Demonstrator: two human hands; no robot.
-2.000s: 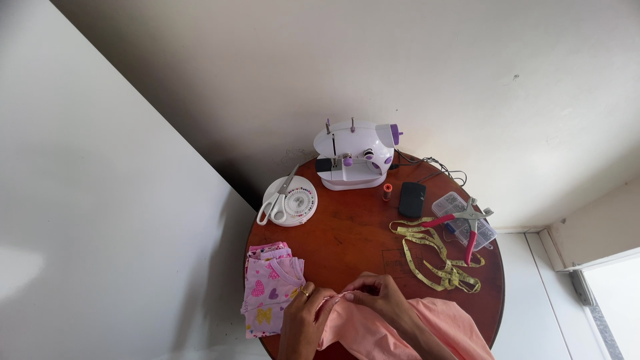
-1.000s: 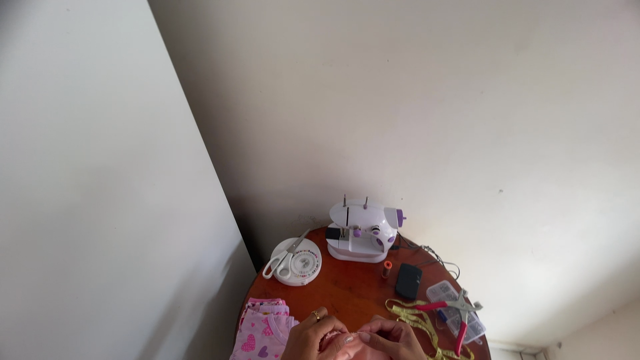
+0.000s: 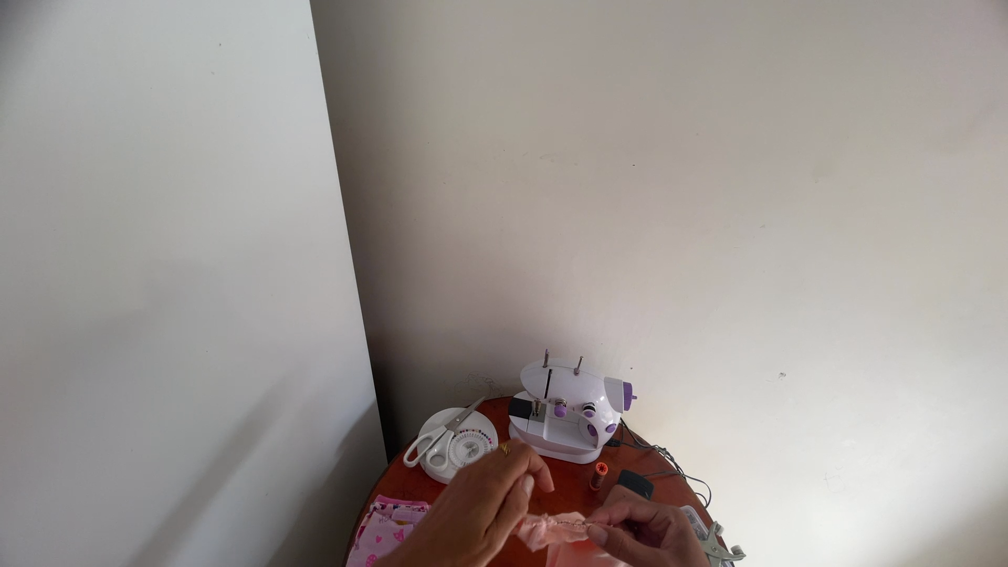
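Peach-pink fabric (image 3: 555, 531) is bunched between my hands at the bottom of the head view, with a gathered edge along its top. My left hand (image 3: 492, 496), wearing a gold-coloured ring, is by the left end of this edge, its index finger raised off it; whether the thumb and other fingers grip the cloth is hidden. My right hand (image 3: 642, 529) pinches the right end of the edge between thumb and fingertips. Behind my hands stands a small white and purple sewing machine (image 3: 568, 409). The rest of the fabric hangs out of view below.
White-handled scissors (image 3: 447, 435) lie on a white round container (image 3: 486, 420) beside a wheel of pins (image 3: 471, 447). Folded printed pink cloth (image 3: 386, 531) is at left. An orange thread spool (image 3: 599, 476), a black box (image 3: 635, 483), cables (image 3: 669, 457) and a metal-headed tool (image 3: 720, 545) sit at right on the round wooden table (image 3: 496, 408).
The view has tilted up strongly. My left hand has lifted its index finger away from the fabric edge, where both hands' fingertips were close together before; the hands are now farther apart.
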